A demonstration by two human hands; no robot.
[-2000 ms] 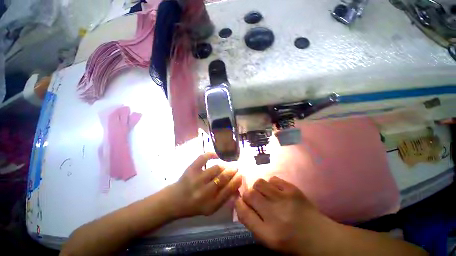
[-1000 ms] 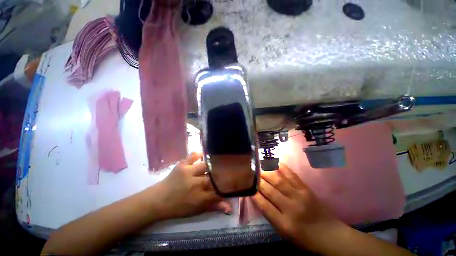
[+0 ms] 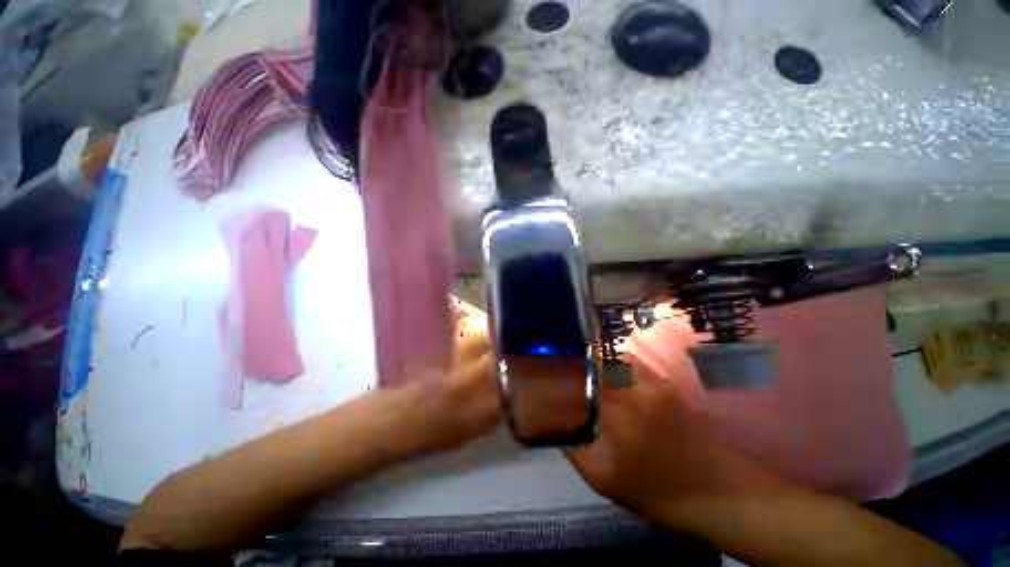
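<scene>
A large pink panel lies flat right of the needle area, partly under my right hand. My left hand is blurred beside the chrome take-up cover, which hides its fingertips. My right hand is just right of the cover, its fingers partly hidden by the cover and the tension assembly. The cover also hides the needle and any cloth between the hands. Small pink pieces lie on the white table at the left.
A hanging pink strip dangles from the machine head beside a dark thread bunch. Stacked pink pieces fan out at the far left. A yellow-tan label lies at the table's right end.
Both hands have moved up toward the needle area from the front edge. The pink cloth end seen between them is no longer visible. The camera view has shifted, so the cover appears further right.
</scene>
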